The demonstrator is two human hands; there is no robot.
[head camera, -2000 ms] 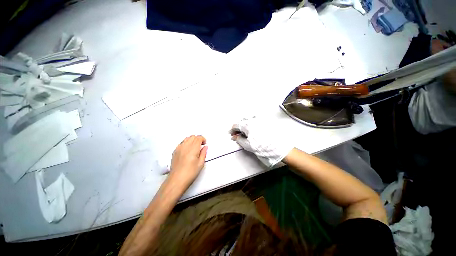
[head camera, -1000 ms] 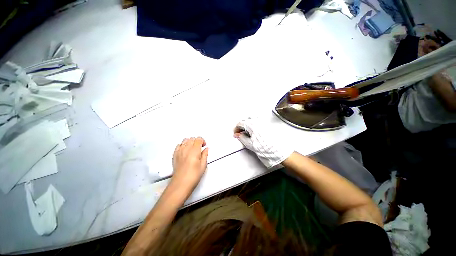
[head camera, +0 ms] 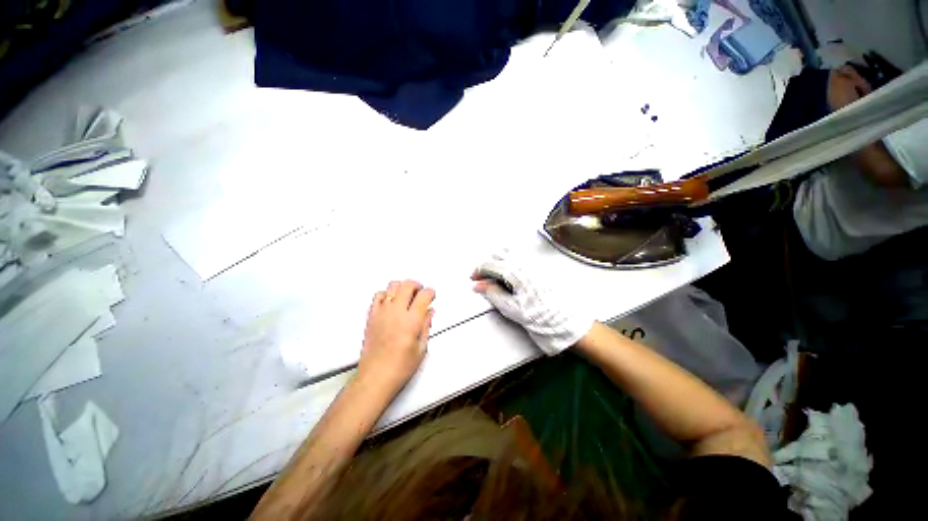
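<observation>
A white strip (head camera: 341, 358) lies along the near edge of the white table, marked by a thin dark edge line; its outline is almost lost in the glare. My left hand (head camera: 400, 324), bare with a ring, lies on it, fingers bent and fingertips down. My right hand (head camera: 527, 303), in a white knit glove, rests on it to the right, fingers curled; whether it grips the fabric is hidden. The steam iron (head camera: 619, 226) with its orange-brown handle stands to the right of my right hand. Another white piece (head camera: 239, 236) lies flat at left centre.
Heaped white strips (head camera: 76, 198), stacked white pieces (head camera: 61, 321) and a small folded piece (head camera: 79, 448) are at left. Navy fabric (head camera: 392, 51) lies at the far edge, blue scraps (head camera: 753, 43) at far right. The iron's pale hose (head camera: 814, 142) runs right, near another person's arm.
The view has shifted, so the table's things appear further left. My left hand has moved slightly right along the strip, closer to my right hand. The iron stays parked.
</observation>
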